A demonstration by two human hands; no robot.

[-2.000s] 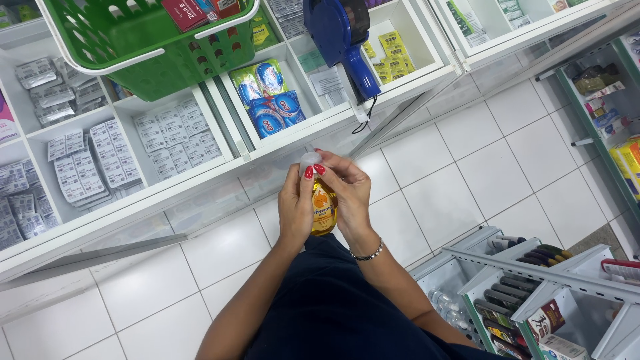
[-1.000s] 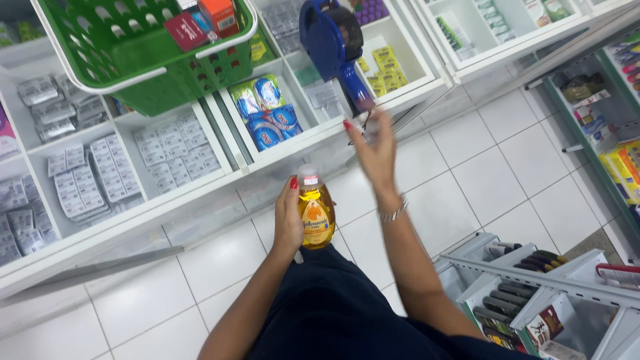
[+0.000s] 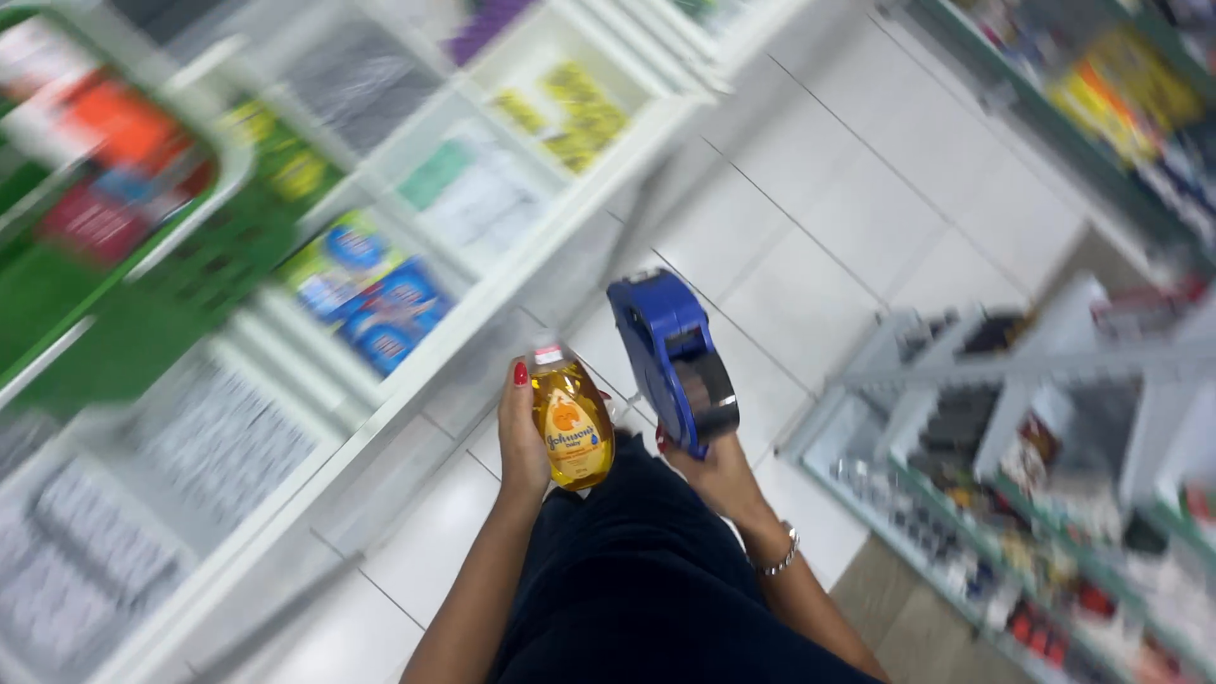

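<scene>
My left hand (image 3: 522,437) is wrapped around a bottle of yellow Johnson's baby shampoo (image 3: 574,427), held upright with its label toward me; a red-and-white sticker shows at its clear cap. Just to the right, my right hand (image 3: 717,475) grips a blue handheld price labeler (image 3: 665,356) from below, its body raised above the hand. The labeler and the bottle are close together, with a small gap between them. Most fingers of the right hand are hidden behind the labeler.
A white compartmented counter (image 3: 446,351) runs diagonally at left, holding blue and green packets (image 3: 370,285), yellow packets (image 3: 570,114) and blister-like strips. A green basket (image 3: 199,275) with boxes rests on it. Stocked shelves (image 3: 950,446) stand at right, over a white tiled floor.
My right hand has picked up the blue labeler, which lay on the counter's edge, and brought it beside the bottle. My left hand keeps the bottle. The view has turned.
</scene>
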